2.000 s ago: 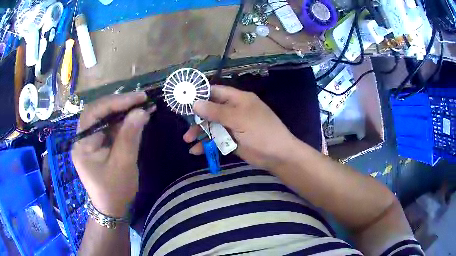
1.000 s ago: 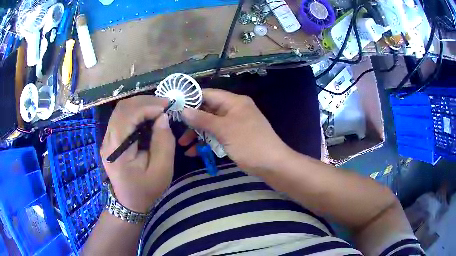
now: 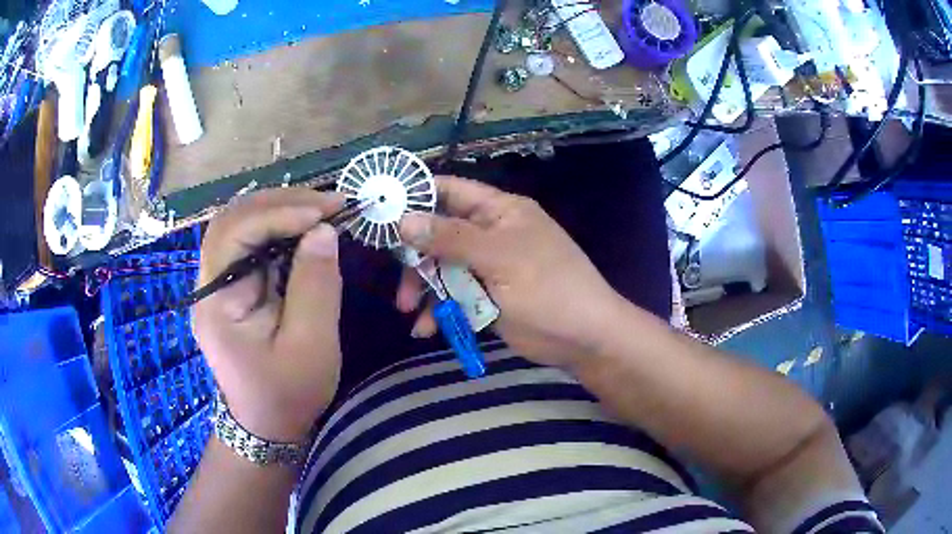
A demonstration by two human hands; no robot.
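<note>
My right hand [image 3: 512,256] holds a small white fan by the lower right of its round slatted grille [image 3: 387,198], over my lap. A white handle shell [image 3: 470,296] hangs below the grille, partly behind my fingers. A blue battery cell [image 3: 458,339] hangs beside it on leads. My left hand [image 3: 277,302] grips dark tweezers [image 3: 245,269] between thumb and fingers. Their tips reach the left of the grille's centre; whether they touch it I cannot tell.
The bench's brown board [image 3: 344,89] lies ahead. Yellow-handled pliers [image 3: 145,136] and white fan parts lie left. A purple spool [image 3: 659,29], small parts and black cables lie right. A blue crate [image 3: 157,365] stands lower left, an open carton [image 3: 788,209] right, another blue crate [image 3: 872,261] far right.
My left hand moved right to the grille with the tweezers, then back slightly left. The grille tilted and now faces up again. The battery swung a little right.
</note>
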